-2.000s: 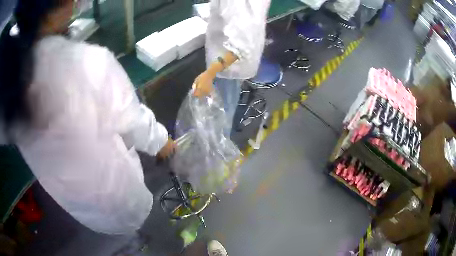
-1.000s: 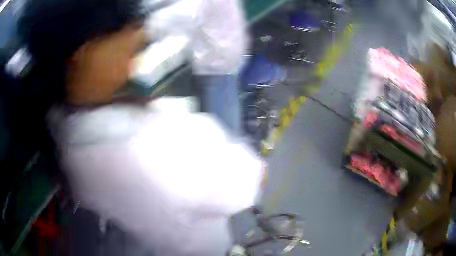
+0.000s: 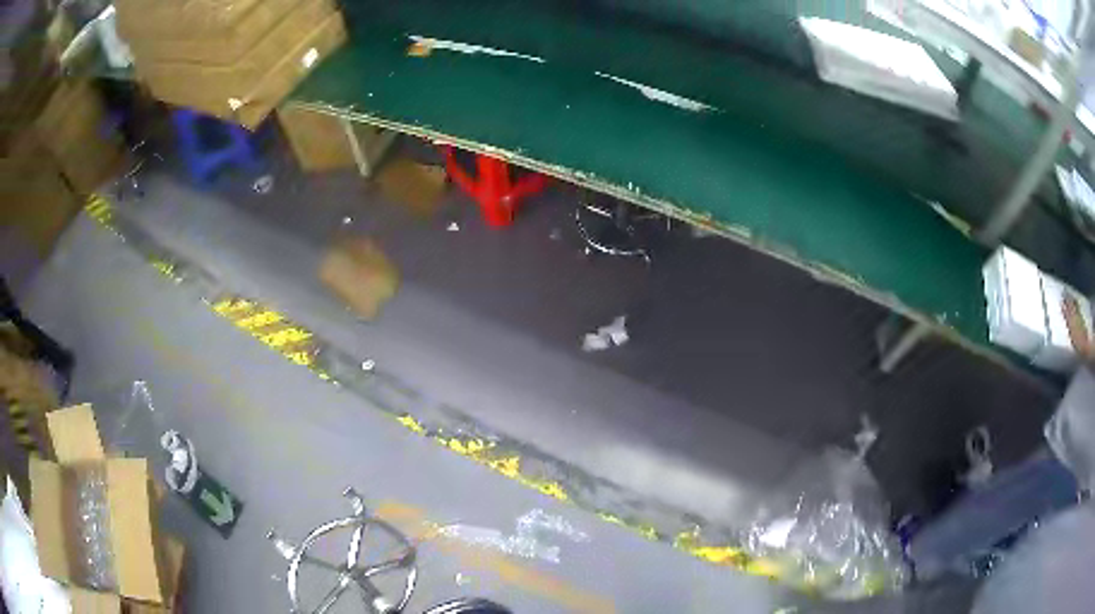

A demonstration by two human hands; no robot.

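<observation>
Neither of my hands is in the picture. A long green bench (image 3: 672, 132) curves across the top of the view, with thin white strips lying on it. A white block or tray stack (image 3: 883, 66) sits at the bench's back right. White boxes or stacked trays (image 3: 1018, 300) stand at its right end. A crumpled clear plastic bag (image 3: 829, 534) lies on the floor at the lower right.
Brown cartons (image 3: 228, 48) are stacked at the upper left. An open carton (image 3: 102, 528) stands lower left. A stool's chrome base (image 3: 351, 570) is at the bottom. Red (image 3: 492, 186) and blue (image 3: 216, 142) stools stand by the bench. Part of a person (image 3: 1045, 564) shows lower right.
The view has swung away from the two people in white and the pink-and-black rack to the green bench and floor. The near person in white is out of view.
</observation>
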